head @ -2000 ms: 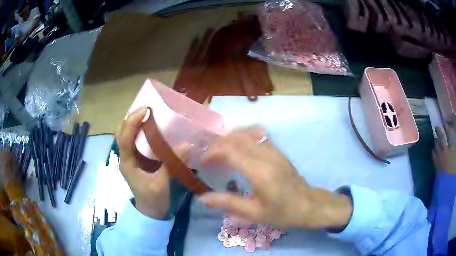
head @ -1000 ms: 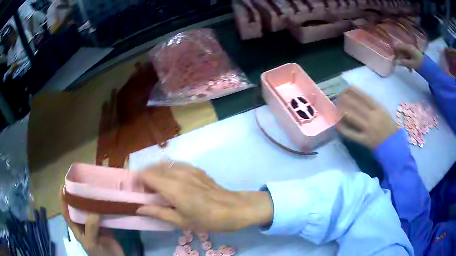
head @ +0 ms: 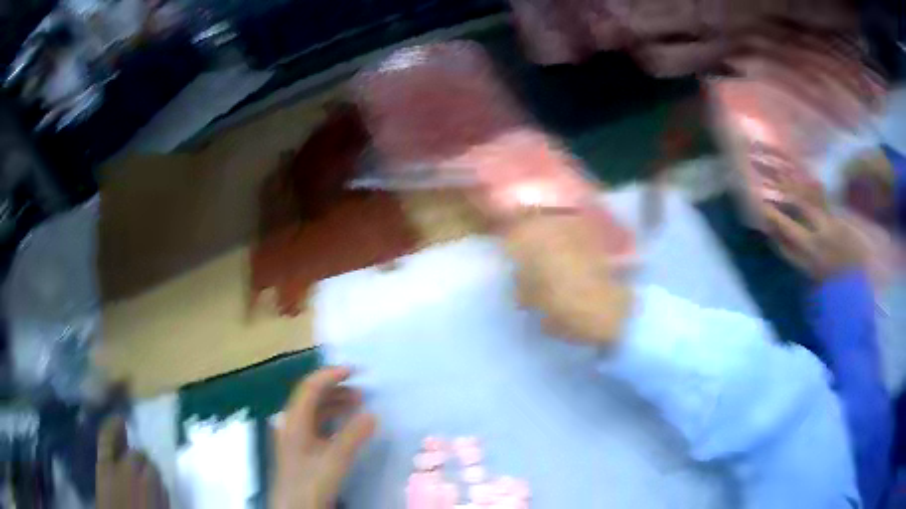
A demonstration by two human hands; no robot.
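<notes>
The view is blurred. My right hand [head: 571, 283] is at the centre right and holds a pink box [head: 536, 174] by its near side, in front of the bag of buttons [head: 427, 104]. Whether the strap is on this box cannot be told. My left hand [head: 323, 437] is low at the centre left, with thumb and fingers apart and nothing seen in it. A small pile of pink buttons [head: 462, 477] lies on the white sheet [head: 437, 318] to the right of my left hand.
Brown straps [head: 323, 219] lie on brown paper [head: 149, 338] at the back left. At right, another person's hand [head: 820, 234] is at a pink box [head: 750, 119]. Another person's hand [head: 129, 472] is at lower left. More pink boxes [head: 636, 30] stand at the back.
My right hand has moved away from my left, up and to the right, with a pink box. My left hand has let go. The box and loose strap on the sheet at right are gone from there.
</notes>
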